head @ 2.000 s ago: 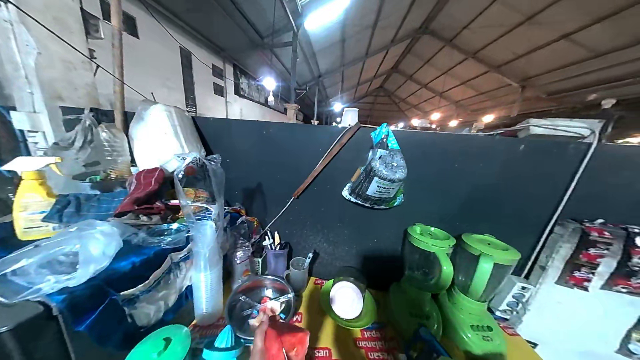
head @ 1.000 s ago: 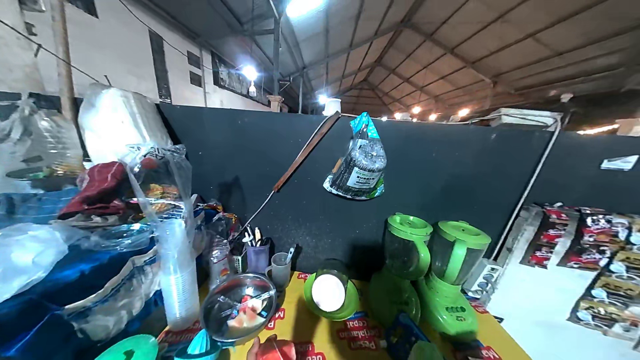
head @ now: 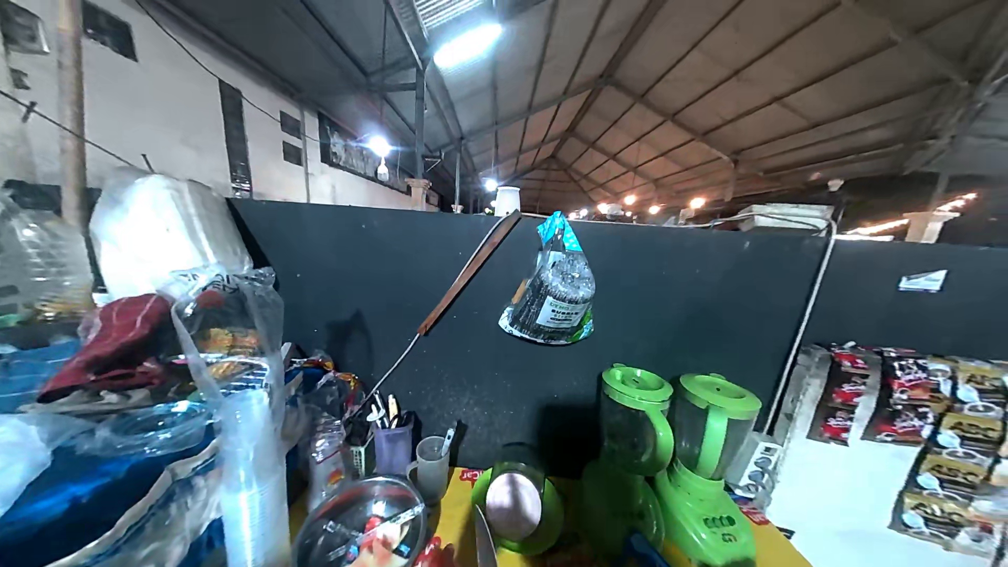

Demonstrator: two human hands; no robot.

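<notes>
Neither hand can be made out clearly; both seem to lie below the bottom edge of the head view. A knife blade (head: 484, 538) points upward at that edge, its handle hidden. To its left shows part of a red piece (head: 433, 553), and what touches it cannot be told. A metal bowl (head: 319, 524) with cut pale and red pieces (head: 379, 545) in it stands left of these. Behind the knife is a green blender base or holder (head: 547, 516) with a pale round face (head: 513, 504).
Two green blenders (head: 713, 480) stand at the right. A clear mug (head: 431, 468) and a purple utensil holder (head: 394, 449) are behind the bowl. Stacked plastic cups (head: 256, 480) rise at the left. A bag (head: 555, 303) hangs on the dark partition (head: 677, 307); sachet strips (head: 957, 441) hang at the right.
A hand with a red piece, seen over the bowl's edge two seconds ago, has moved down and is no longer clearly visible. The knife blade has come into view.
</notes>
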